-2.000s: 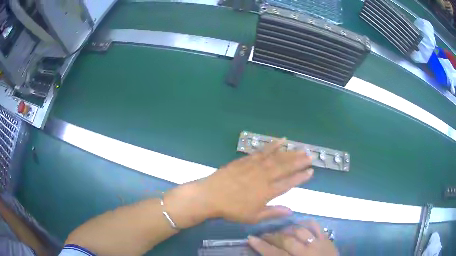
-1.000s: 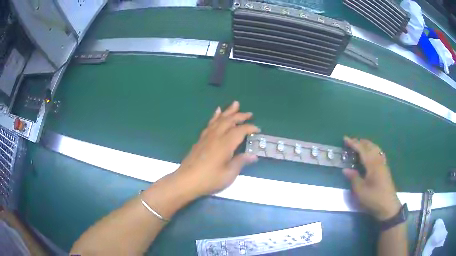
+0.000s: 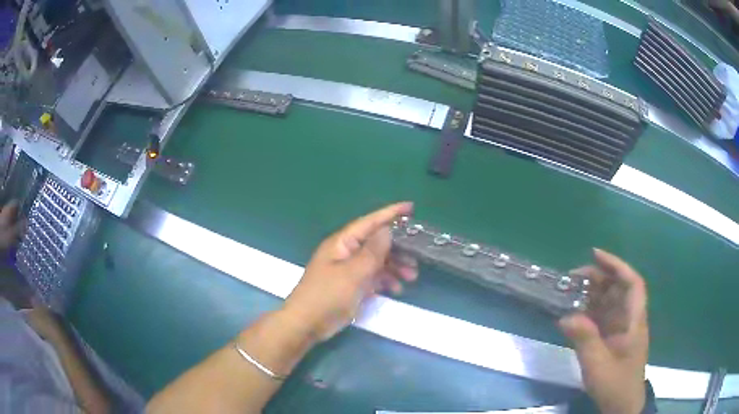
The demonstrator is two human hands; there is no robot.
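A long grey jig bar (image 3: 490,267) with a row of several small shiny round components is held between my two hands, tilted so its front side face shows. My left hand (image 3: 348,267) grips its left end, fingers and thumb around it. My right hand (image 3: 612,323) is around its right end. A thin bright plate (image 3: 470,411) is cut off at the bottom edge of the picture.
Stacked jigs (image 3: 555,113) stand at the back right, with a second pile (image 3: 679,71) beyond. A dark bracket (image 3: 447,144) lies left of the stack. The machine with a red button (image 3: 91,179) is at left, beside a component tray (image 3: 50,230) and a coworker's arm.
Both hands now hold the jig bar tilted, its side face showing; before, it lay flat between them. The bright plate has shifted nearly out of view as the camera view moved.
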